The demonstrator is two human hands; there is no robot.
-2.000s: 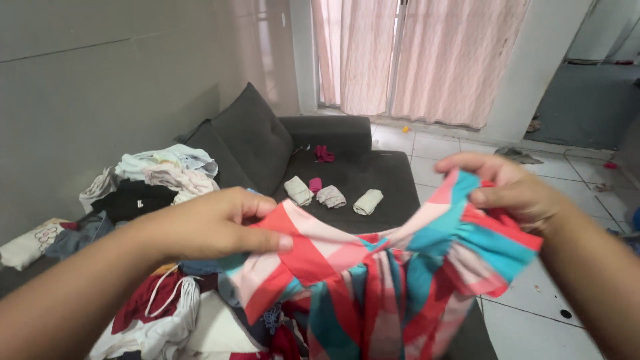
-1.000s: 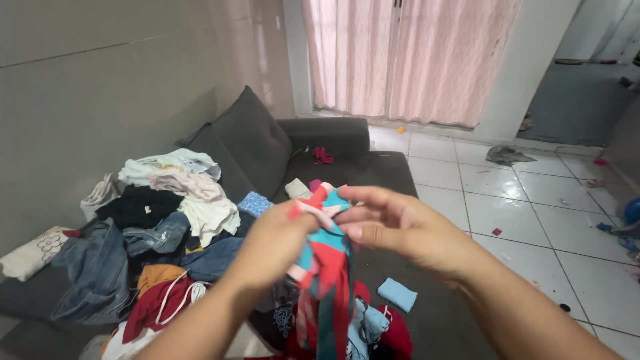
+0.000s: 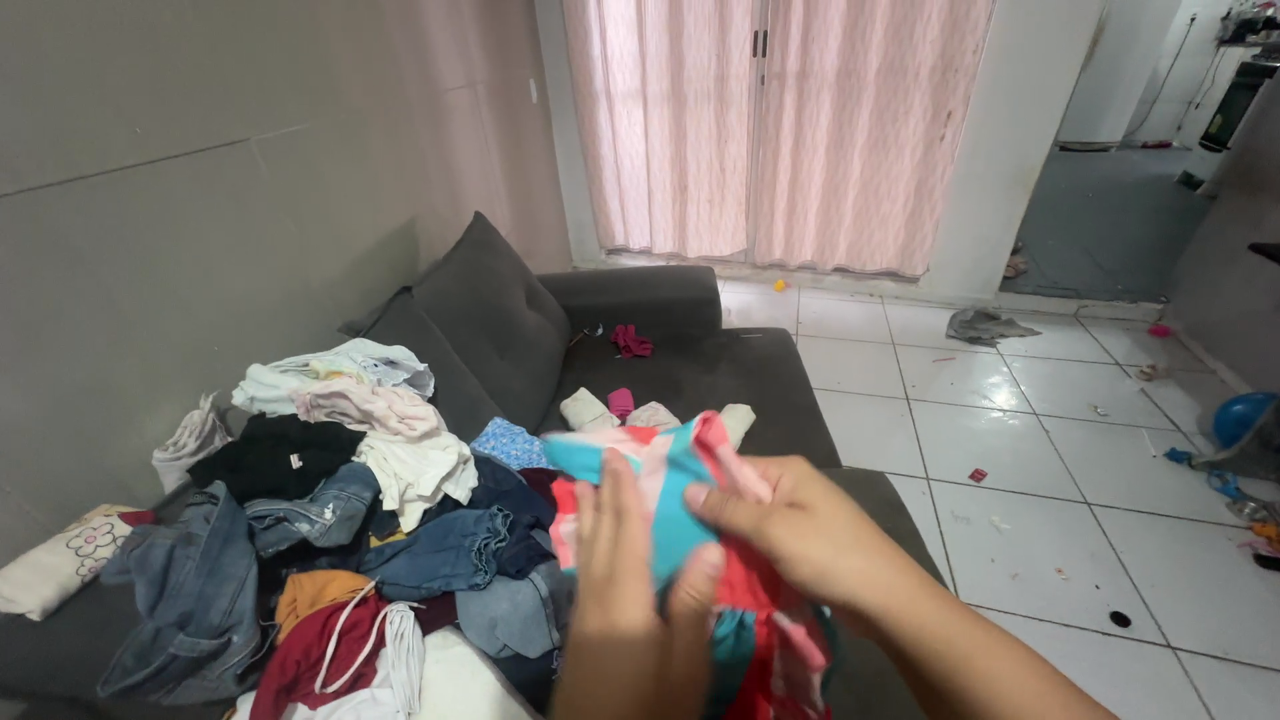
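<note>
A striped garment [image 3: 680, 480] in red, turquoise and pale pink is bunched up between my hands above the sofa, its lower part hanging down. My right hand [image 3: 810, 520] grips its right side with the thumb on top. Blurred and with fingers stretched out, my left hand [image 3: 630, 590] lies flat against the near left side of the cloth. To the left is a heap of clothes with jeans [image 3: 190, 600], a black garment [image 3: 277, 455] and a dark red garment with a white cord [image 3: 310, 650]. Beyond the garment, small rolled pieces of cloth [image 3: 587, 410] rest on the seat.
The dark grey sofa [image 3: 690, 370] has a cushion [image 3: 490, 310] against its back. A magenta cloth [image 3: 631, 341] lies near the armrest. On the white tiled floor are a grey cloth [image 3: 985, 326], small scraps and a blue round object [image 3: 1243, 418]. Pink curtains [image 3: 860, 130] hang behind.
The garment was spread wide between both hands two seconds ago, then gathered narrow; now it is a folded bundle. My left hand has gone from pinching its edge to lying flat against it.
</note>
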